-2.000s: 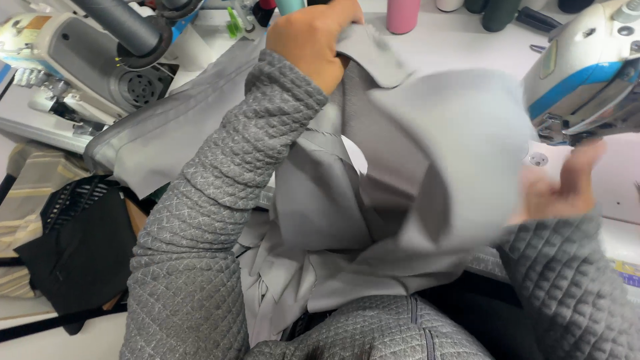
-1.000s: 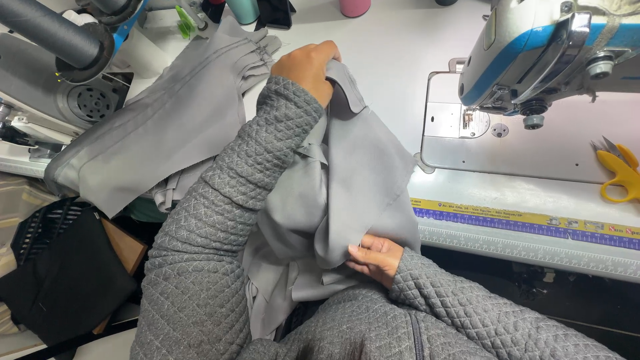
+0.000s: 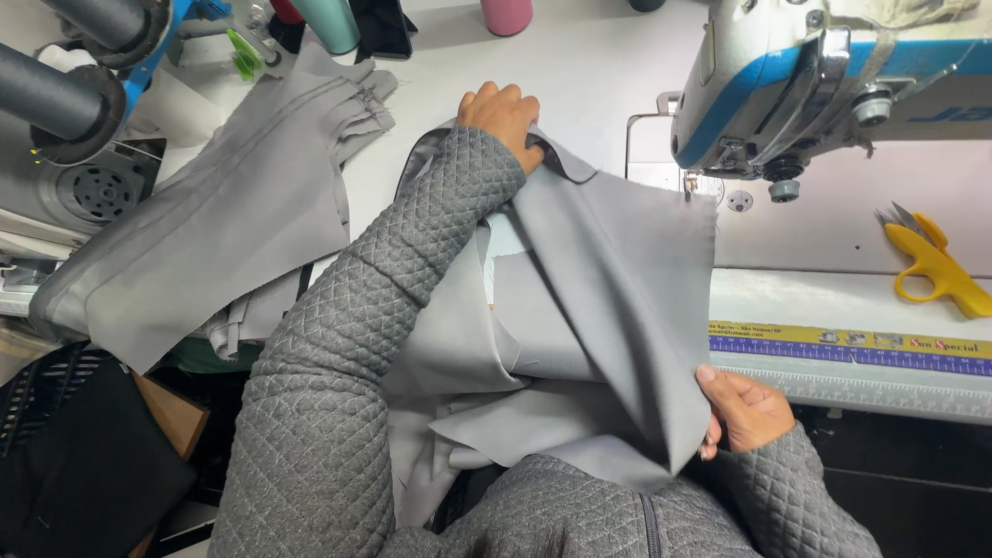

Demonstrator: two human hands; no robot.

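Note:
Grey fabric (image 3: 620,263) lies spread over the table edge and hangs down to my lap, with folds and loose panels below. My left hand (image 3: 502,120) grips its upper part, where a dark-edged strip curls around the fingers. My right hand (image 3: 745,407) pinches the fabric's right edge low down, thumb on top. The fabric's upper right corner reaches the needle area of a sewing machine (image 3: 783,93). A stack of grey fabric pieces (image 3: 225,201) lies to the left of my left arm.
Yellow thread snips (image 3: 934,260) lie on the machine bed at right, above a ruler strip (image 3: 845,349) along the front edge. Thread cones (image 3: 54,97) and another machine (image 3: 101,190) stand at left. A pink container (image 3: 507,14), a teal one and a phone (image 3: 381,27) are at the back.
My right hand, out at the right two seconds ago, came in to the fabric's lower edge and has since moved right, spreading the cloth. My left hand keeps its hold on the upper part.

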